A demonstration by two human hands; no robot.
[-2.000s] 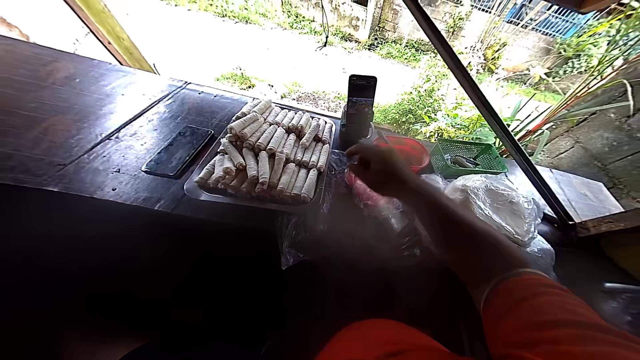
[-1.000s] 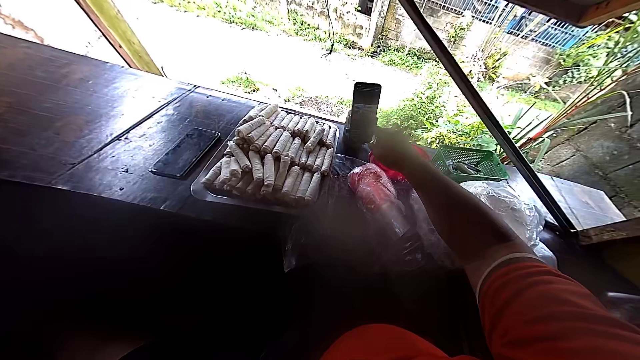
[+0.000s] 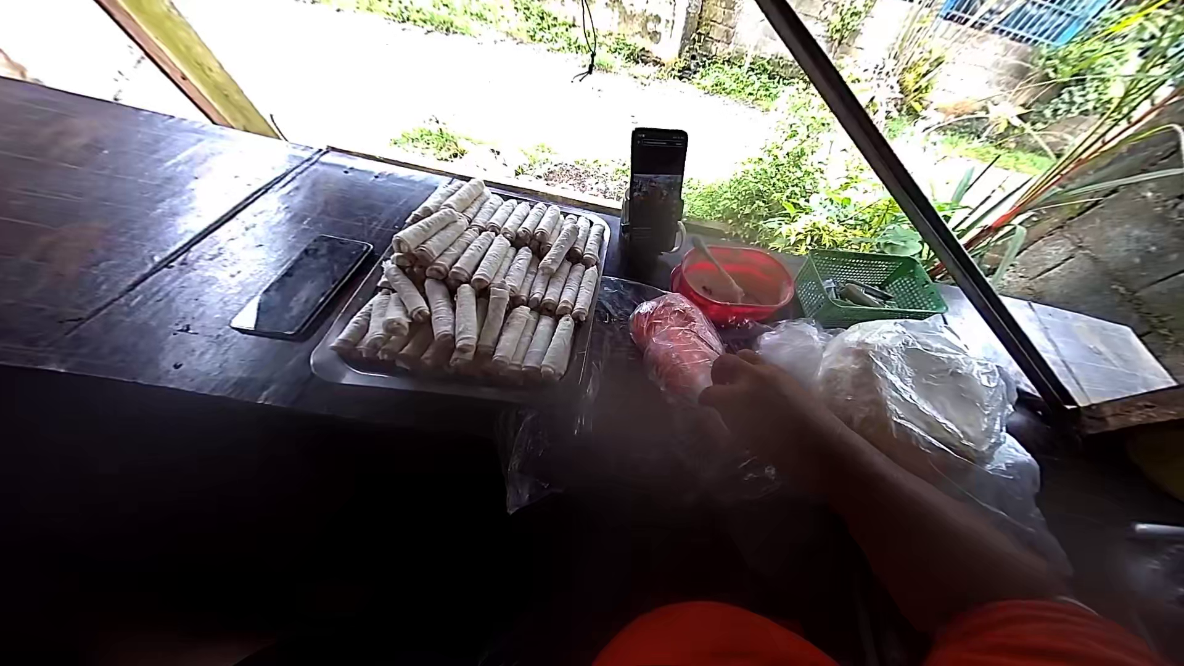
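My right hand [image 3: 754, 398] touches the lower end of a clear plastic bag of pink-red filling [image 3: 677, 342]; the fingers are partly hidden, and a firm grip cannot be made out. Left of the bag, rolled white wrappers [image 3: 490, 268] lie piled in layers on a clear tray [image 3: 398, 381]. Behind the bag stands a red plastic bowl [image 3: 782, 310] with a spoon [image 3: 720, 268] leaning in it. Clear bags with pale contents [image 3: 925, 379] rest on the right, beside my forearm. My left hand is not in view.
One phone [image 3: 303, 285] lies flat left of the tray. Another phone [image 3: 657, 185] stands upright behind it. A green plastic basket [image 3: 869, 282] holds small items beside the bowl. A dark diagonal post [image 3: 916, 199] rises at the right. The wooden table edge [image 3: 250, 398] runs along the front.
My right hand was near the upright phone and the red bowl one second ago. It has come down toward me, to the lower end of the bag of filling.
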